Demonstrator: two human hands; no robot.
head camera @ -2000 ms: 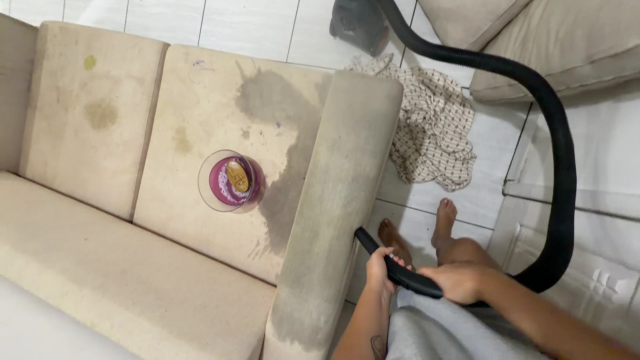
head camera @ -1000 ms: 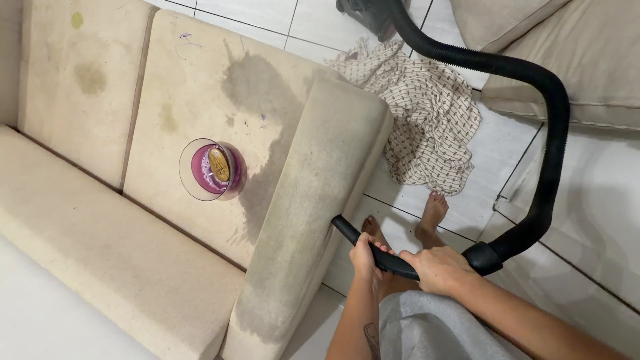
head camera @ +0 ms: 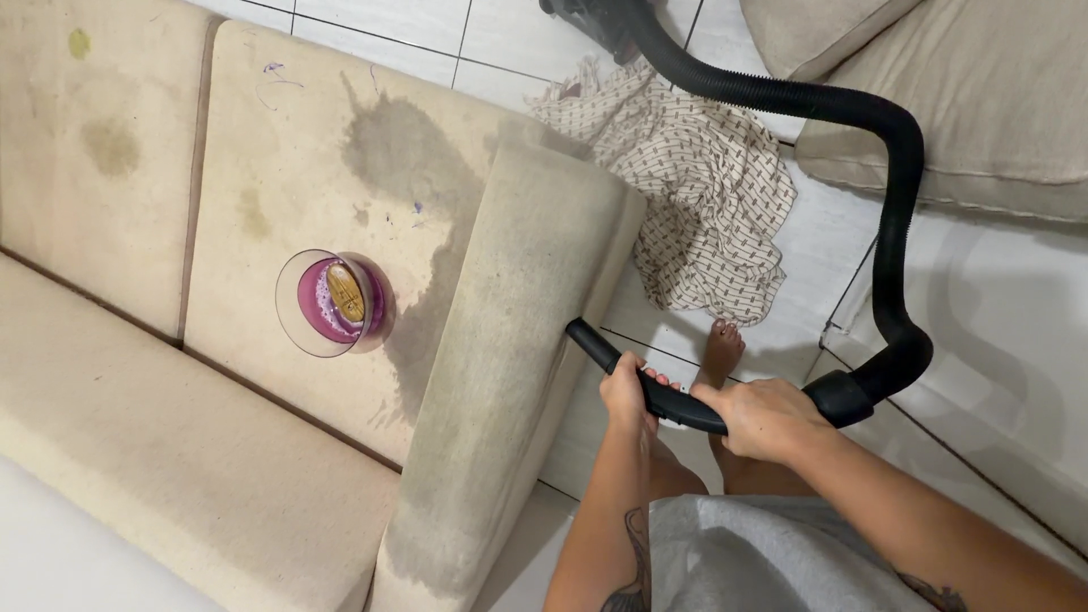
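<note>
Both hands grip the black curved vacuum wand (head camera: 684, 410). My left hand (head camera: 627, 393) is closed around its middle, while my right hand (head camera: 761, 415) holds the thicker end by the hose cuff. The wand's open tip is at the outer side of the beige sofa armrest (head camera: 510, 340); whether it touches cannot be told. Damp dark patches mark the armrest and the seat cushion (head camera: 255, 170) beside it. On that cushion stands a clear bowl (head camera: 293, 302) of purple foamy liquid with a wooden-backed brush (head camera: 345, 291) in it.
From the wand a black ribbed hose (head camera: 901, 195) loops up to a dark vacuum cleaner (head camera: 595, 24), partly cut off at the top. A patterned cloth (head camera: 714, 204) lies crumpled on the tiled floor near my foot. Beige cushions (head camera: 977, 110) are at the upper right.
The wand and both hands stay by the armrest's outer side, with the grip kept. The view has shifted somewhat, and the hose's loop has changed shape slightly.
</note>
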